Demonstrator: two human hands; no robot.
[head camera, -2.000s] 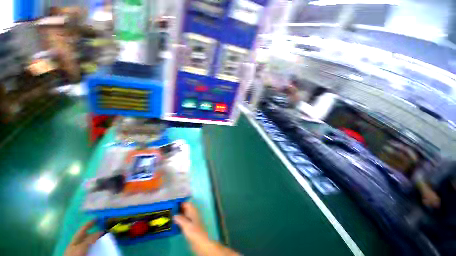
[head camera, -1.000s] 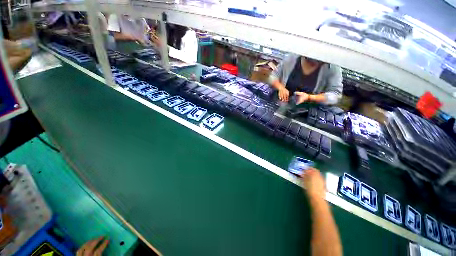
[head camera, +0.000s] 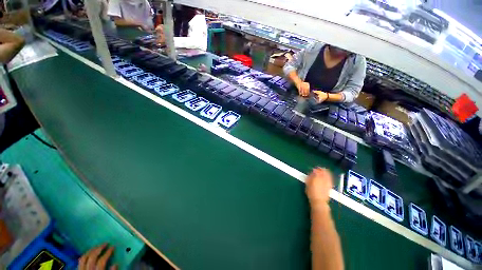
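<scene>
Palm-size panels with pale borders and dark printed centres stand in a row on the green conveyor; the nearest one is just right of my right hand. My right hand is over the white line, blurred, with its fingers bunched; no panel shows in it, but its inner side is hidden. A small whitish piece shows between the hand and that panel. My left hand is cut off by the bottom edge, fingers apart and empty, on the teal bench beside the press's blue base.
More panels run up the line to the left. Dark housings stand in a long row beyond. A coworker handles something across the belt. Stacked trays are at far right. A white frame post stands at left.
The view has swung from the press to the conveyor. The panel under my right hand a second ago no longer shows there, and the right-hand row has one more panel. My left hand stays low.
</scene>
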